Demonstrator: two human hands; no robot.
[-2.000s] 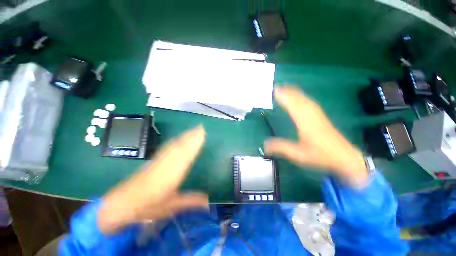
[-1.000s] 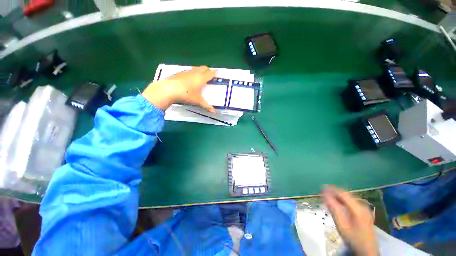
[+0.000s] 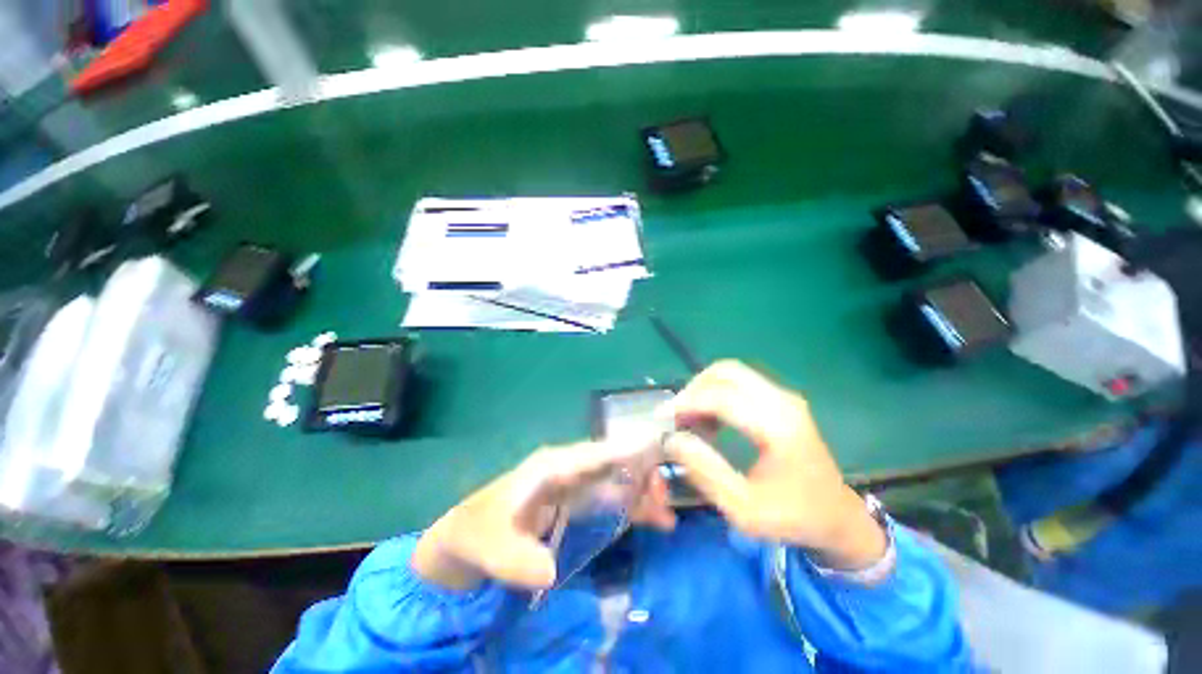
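My left hand [image 3: 527, 520] holds a thin, blurred, partly see-through sheet [image 3: 593, 527], tilted above the bench edge. It looks like a panel overlay sticker. My right hand [image 3: 765, 461] pinches at its upper corner, where the fingertips of both hands meet. A panel meter [image 3: 633, 406] with a pale screen lies on the mat behind the hands, its lower part hidden by them. Dark tweezers [image 3: 678, 342] lie just beyond it. The overlay backing sheets [image 3: 527, 250] are stacked further back, white with a few black strips.
Another meter [image 3: 363, 382] sits at left beside round white pads [image 3: 284, 392]. Plastic bags [image 3: 119, 382] lie far left. More meters stand at back left, back centre [image 3: 683, 148] and right [image 3: 962, 316]. A white-grey box [image 3: 1101, 316] with a red switch stands at the right edge.
My left hand has come from the backing stack to the bench edge with the thin sheet. The framed overlay pieces no longer show on the stack. My right hand has moved up and left to meet it.
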